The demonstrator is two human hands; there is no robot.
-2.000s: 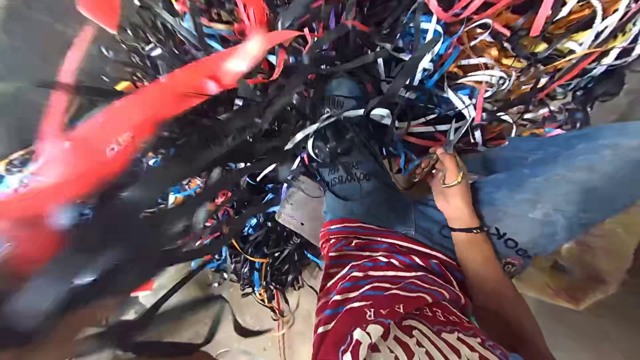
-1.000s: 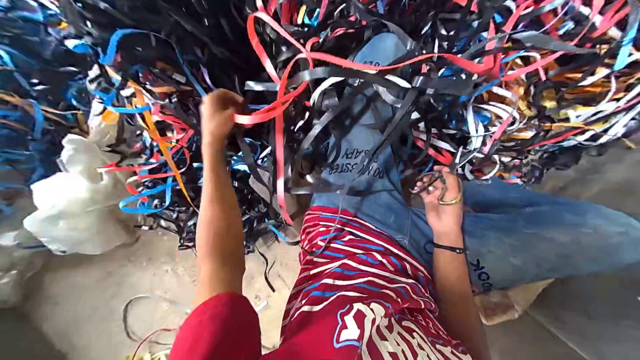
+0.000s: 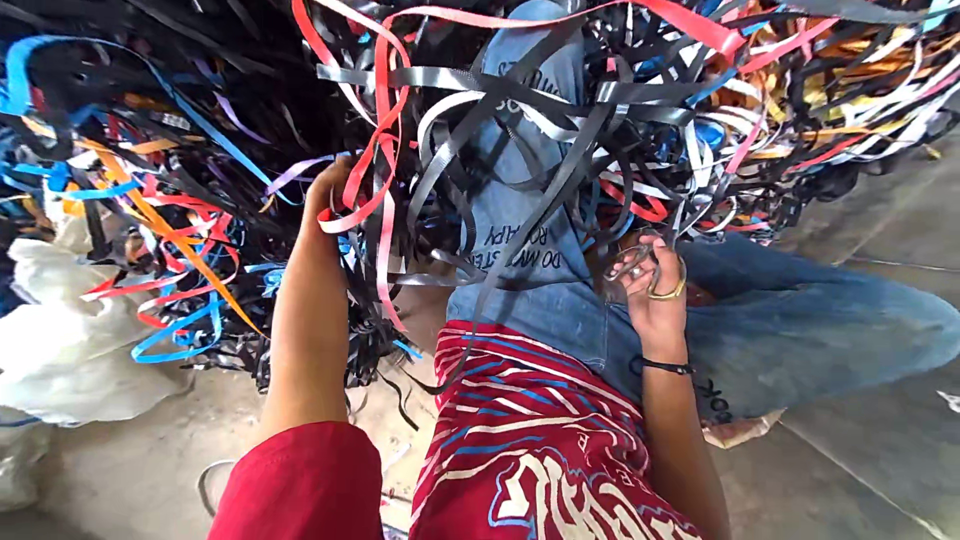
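My left hand (image 3: 335, 184) reaches into the heap of tangled plastic straps at upper left, its fingers mostly hidden among black strands and beside a looped red strap (image 3: 382, 112). Whether it grips anything does not show. My right hand (image 3: 654, 281) is over my thigh, palm up with curled fingers, and a pair of scissors lies in it; a brass-coloured handle loop (image 3: 679, 279) shows around the fingers. Long black straps (image 3: 525, 225) and grey ones cross my jeans leg (image 3: 525, 255) between the hands.
A large heap of mixed straps (image 3: 750, 142) spreads along the top, around my leg. A crumpled white plastic sack (image 3: 82, 360) lies at the left. Below it is concrete floor (image 3: 135, 465) with a thin loop of cord. A brown scrap (image 3: 742, 430) lies beside my right leg.
My left hand has gone from above the heap, where it held up a red strap, into the dark strands. The red straps swept across the left earlier. My right hand stays near my thigh.
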